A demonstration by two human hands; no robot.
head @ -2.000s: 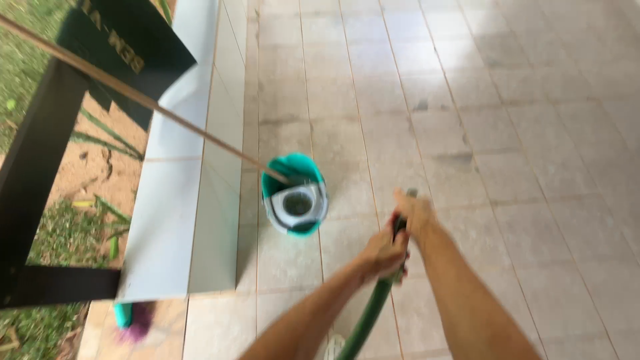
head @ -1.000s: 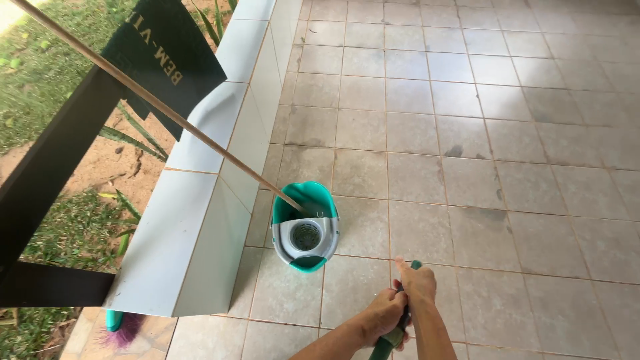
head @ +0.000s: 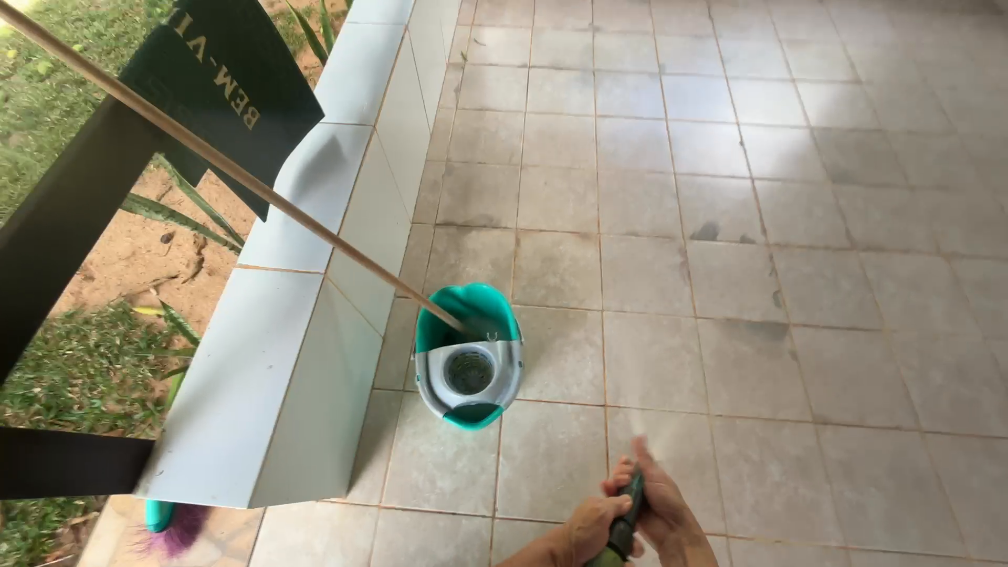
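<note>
At the bottom, right of centre, both my hands are on the dark nozzle point(head: 625, 516) of a green garden hose. My left hand point(head: 594, 524) grips it from the left side, thumb along the top. My right hand point(head: 664, 504) is at its right side near the tip, a finger extended forward at the front, slightly blurred. A faint spray seems to leave the tip over the floor tiles. Up and left of my hands stands a teal mop bucket point(head: 470, 417) with a grey wringer point(head: 508, 378). A long wooden handle point(head: 276, 203) leans into it; its lower end is hidden inside.
A low tiled wall point(head: 228, 378) runs along the left, with a dark post point(head: 71, 213) and a green sign point(head: 236, 87) bearing writing. Beyond it lie grass, soil and plants. A broom head with purple bristles point(head: 177, 531) lies by the wall's near end. Beige tiles point(head: 654, 354) cover the floor.
My hands have come lower in the view, still together on the hose nozzle. The view has shifted. The bucket and the handle leaning in it stand as before.
</note>
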